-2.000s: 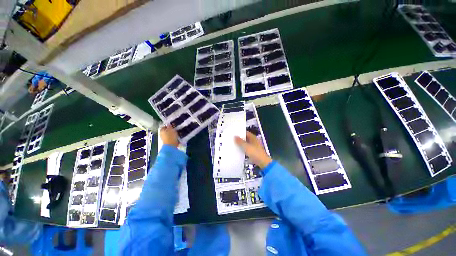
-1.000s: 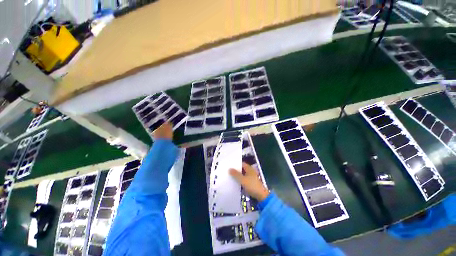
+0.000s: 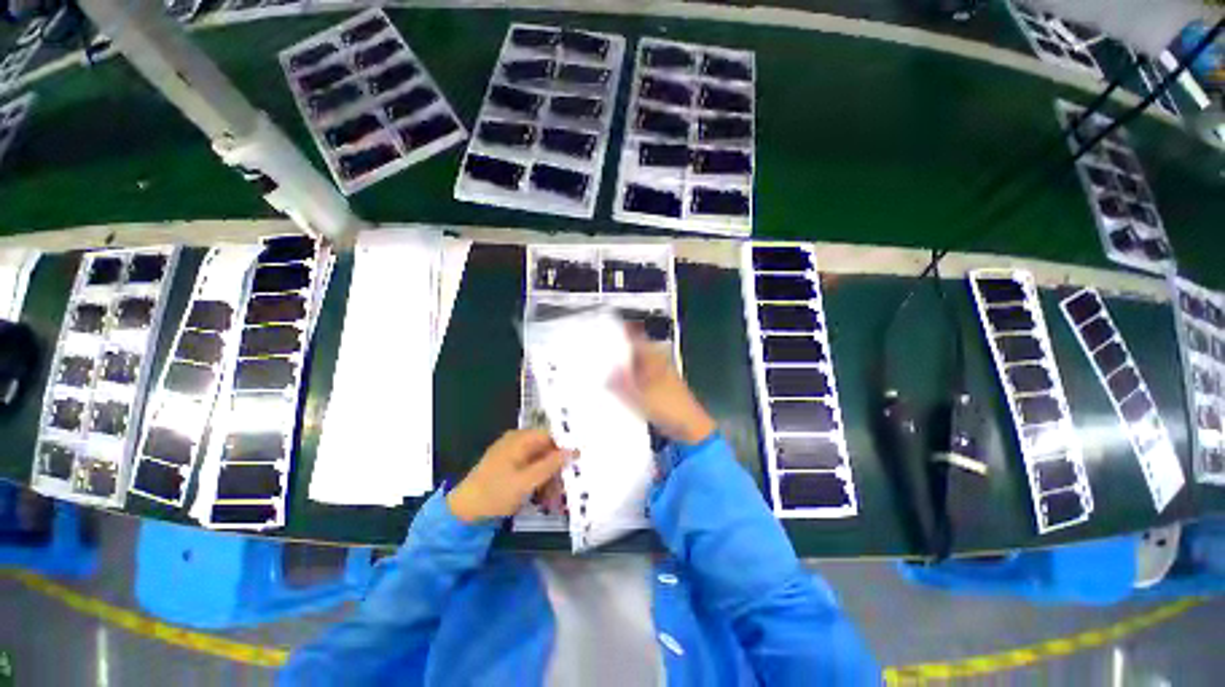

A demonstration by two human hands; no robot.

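Observation:
A mostly bare white release liner (image 3: pixel 591 416) with small dark marks along its left edge lies slanted over the module tray (image 3: pixel 599 255) in front of me. Dark modules show in the tray's top pockets; the liner and my hands hide most of the rest. My right hand (image 3: pixel 661 389) holds the liner at its upper right side and is slightly blurred. My left hand (image 3: pixel 508 477) is at the liner's lower left edge with its fingertips close together; whether it pinches the liner or something else cannot be told.
A white sheet stack (image 3: pixel 380 369) and sticker sheets (image 3: pixel 269 389) lie left. Another sticker sheet (image 3: pixel 799 383) and a black corded device (image 3: pixel 927 443) lie right. Three module trays, one tilted (image 3: pixel 370 101), lie beyond the pale edging. A white post (image 3: pixel 222 121) slants at upper left.
My left hand has left the tilted tray beyond the edging and come back to the liner. That tray now lies farther left of its neighbours. The liner has tilted. The view has shifted.

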